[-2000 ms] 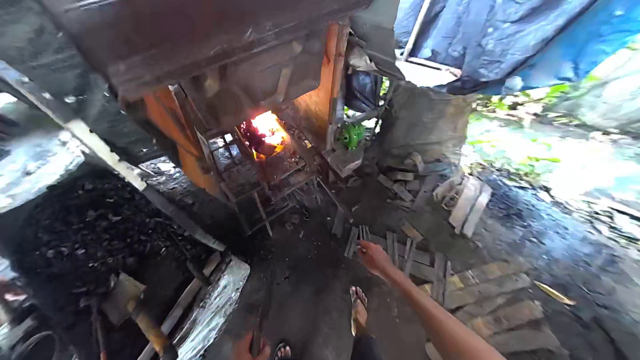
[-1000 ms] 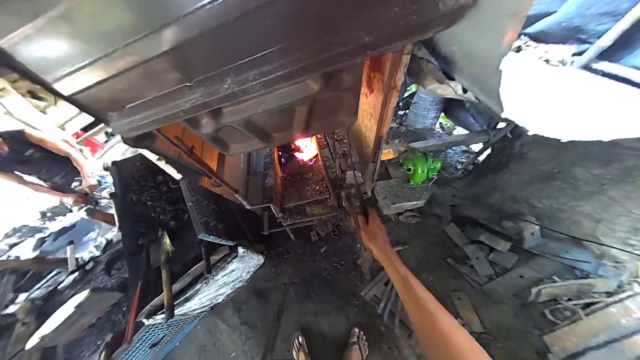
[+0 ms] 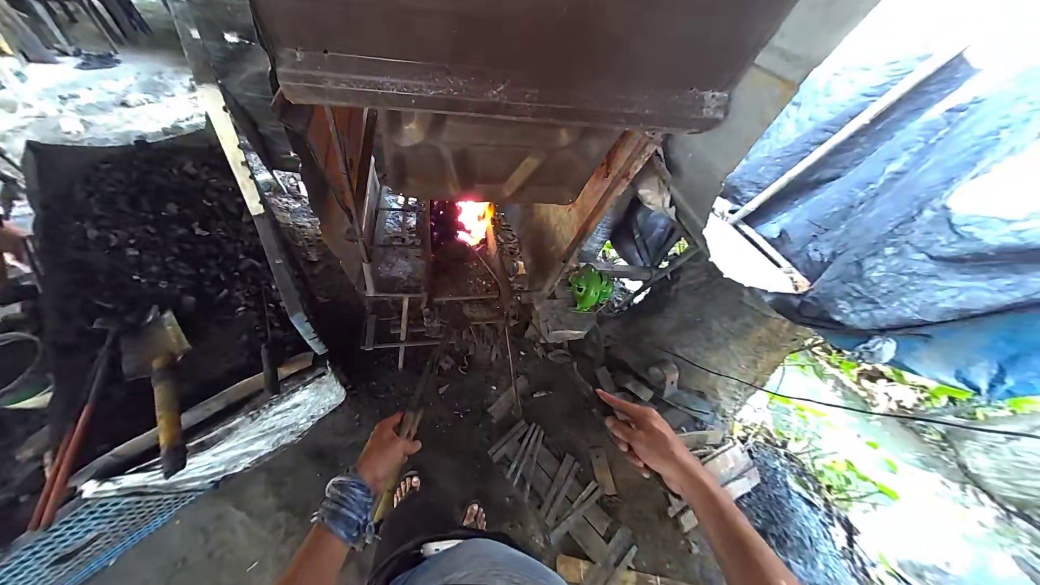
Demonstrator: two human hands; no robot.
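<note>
My left hand (image 3: 386, 452), with a dark wrap around its wrist, grips a long pole (image 3: 416, 406) that points up toward the forge. My right hand (image 3: 646, 431) is over the ground at the right, index finger extended; a dark thin bar shows beside its fingers, and whether it is held I cannot tell. Ahead, a fire (image 3: 474, 221) burns bright in the forge hearth (image 3: 463, 280). A thin rod (image 3: 512, 366) leans down from the hearth's front. Flat metal strips (image 3: 561, 487) lie in a loose pile below my right hand.
Charcoal (image 3: 179, 219) fills a dark bin on the left, with a wooden-handled hammer (image 3: 166, 406) at its near side. A metal hood (image 3: 504, 65) overhangs the hearth. A green blower (image 3: 591, 287) sits right of the forge. Blue mesh (image 3: 106, 528) lies lower left; a black cable (image 3: 812, 398) crosses at right.
My right hand was by the forge's right front post one second ago and is now over the ground nearer me. My left hand with the pole has come into view. The view has shifted strongly.
</note>
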